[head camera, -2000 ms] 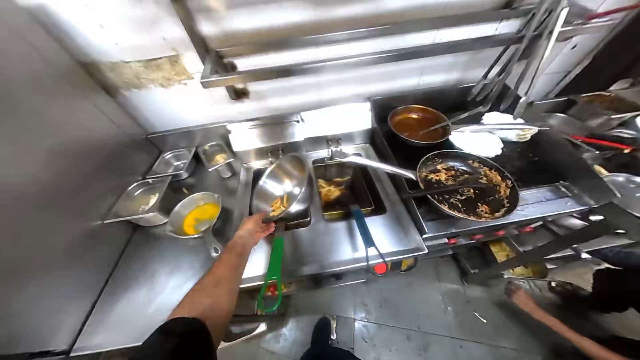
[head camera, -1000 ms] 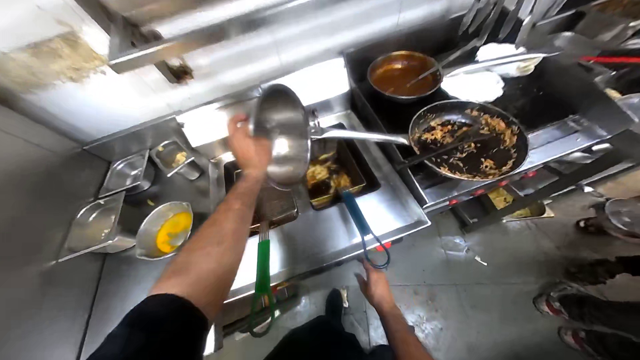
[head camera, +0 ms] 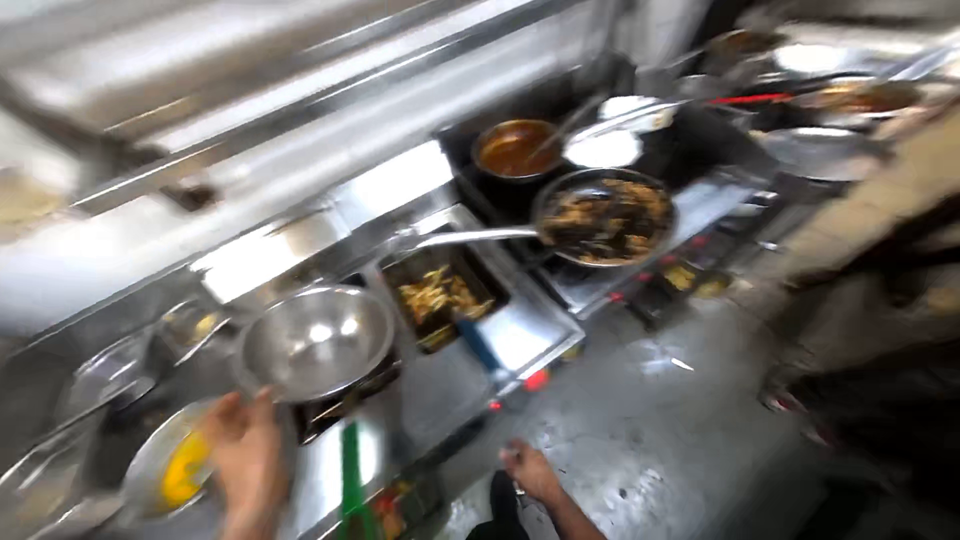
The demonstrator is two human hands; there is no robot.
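Note:
An emptied stainless steel mixing bowl (head camera: 316, 341) rests over the left fryer well. My left hand (head camera: 247, 450) is just below its rim, fingers apart, beside a metal bowl of yellow liquid (head camera: 182, 469). Food sits in the right fryer well (head camera: 442, 296), with a blue-handled tool (head camera: 480, 345) lying at its front. A green handle (head camera: 352, 472) extends from the left well. My right hand (head camera: 529, 469) hangs over the floor in front of the fryer, holding nothing that I can see; blur hides how its fingers are set.
On the stove right of the fryer are a frying pan of browned food (head camera: 607, 217) and a pan of reddish-brown sauce (head camera: 517, 150). Metal containers (head camera: 112, 375) stand at the left. Another person's arm (head camera: 885, 180) and dark clothing show at the right.
My left hand has let go of the steel bowl, which was raised a second ago and now rests over the left well. My right hand has moved away from the blue handle. The view has swung.

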